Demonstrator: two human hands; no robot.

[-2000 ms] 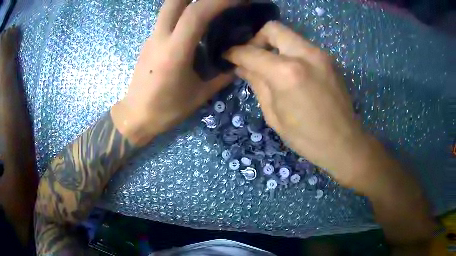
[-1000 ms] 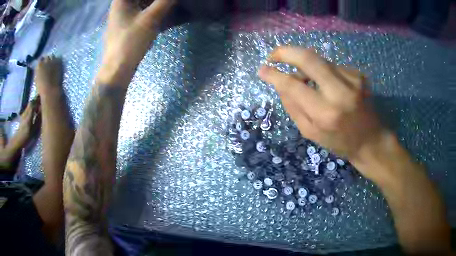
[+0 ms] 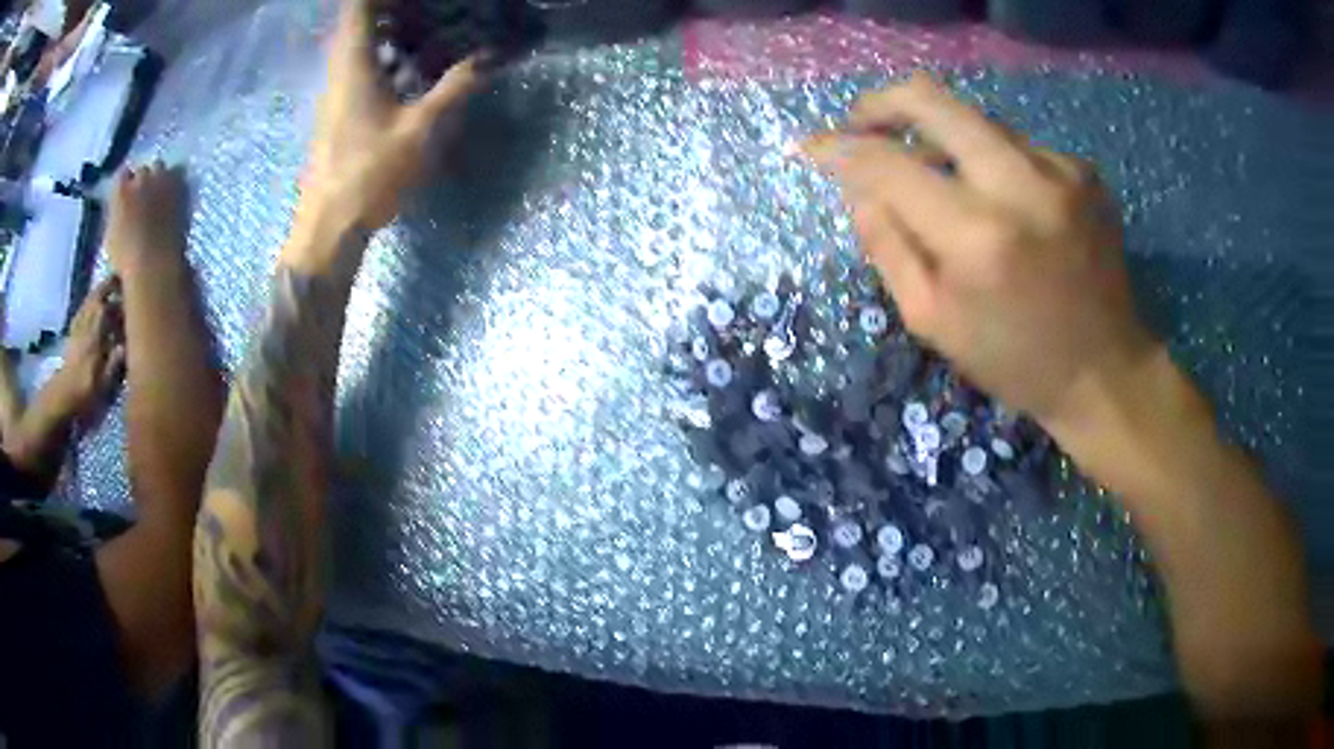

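My left hand is at the top left, thumb and fingers spread around a dark ribbed piece, probably a housing, cut off by the top edge. Whether it grips the piece cannot be told. My right hand hovers right of centre above the bubble wrap, fingers curled loosely and parted, with nothing visible in it. A heap of small dark inserts with pale round discs lies below and left of it, partly hidden by the hand.
Bubble wrap covers the bench. Dark stacked housings line the top edge behind a pink strip. At the left are another person's forearm and hands, and pale rectangular items with dark edges.
My left hand has moved from above the heap to the top left with the dark piece. My right hand has parted from it and moved to the right, then slightly up.
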